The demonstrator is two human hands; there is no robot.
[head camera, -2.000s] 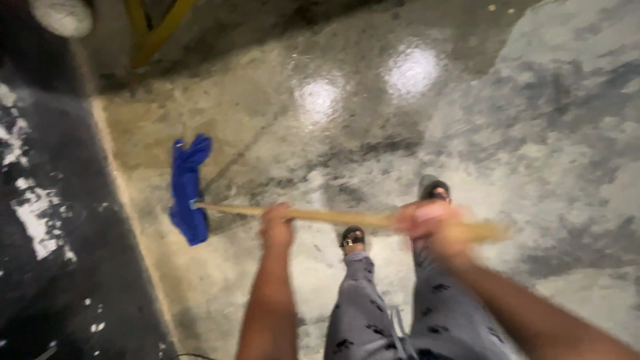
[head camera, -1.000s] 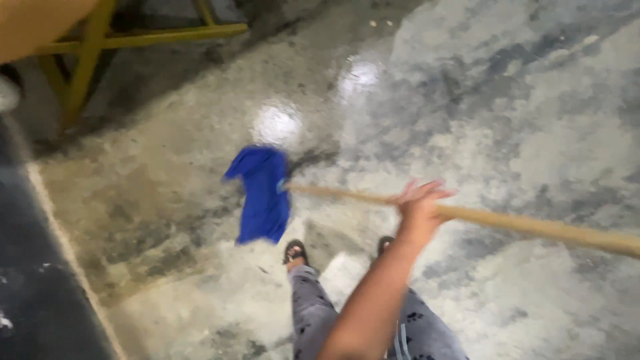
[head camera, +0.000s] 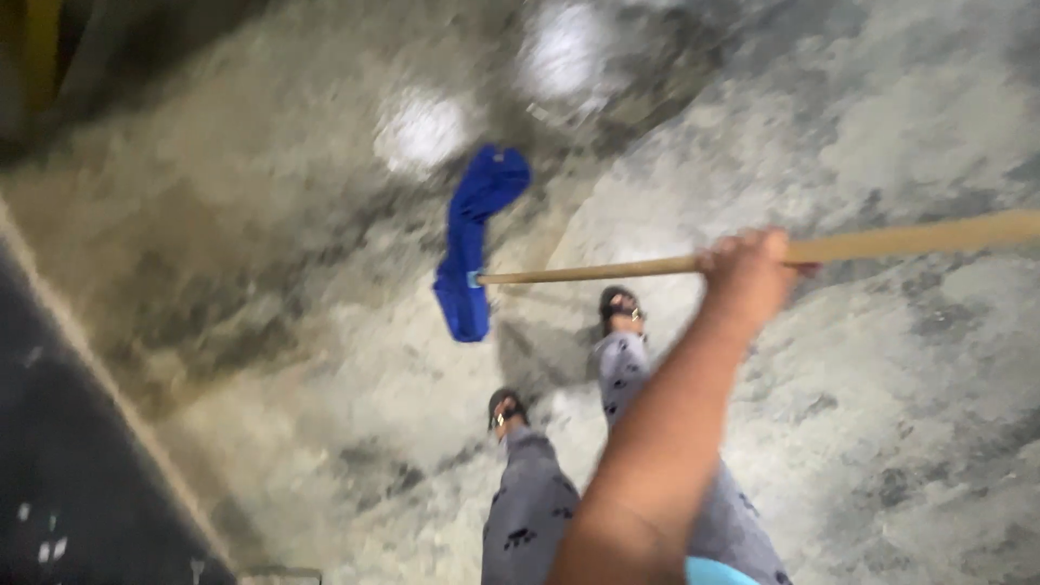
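My left hand is wrapped around a long wooden pole, with the arm reaching up from the bottom of the view. From the hand the pole runs left to a floor mop head draped in blue cloth, which lies on the concrete floor. A small light-blue piece shows where pole and cloth meet. To the right, the pole leaves the view at the edge. My right hand is out of sight. The frame is somewhat blurred.
My sandalled feet stand just right of and below the blue cloth. A dark surface with a pale border lies at lower left. Part of a yellow frame shows at upper left. Bright reflections shine on the floor.
My right hand, on the pole two seconds ago, is out of view. My left hand has moved up the pole, farther from the blue cloth. The view has shifted.
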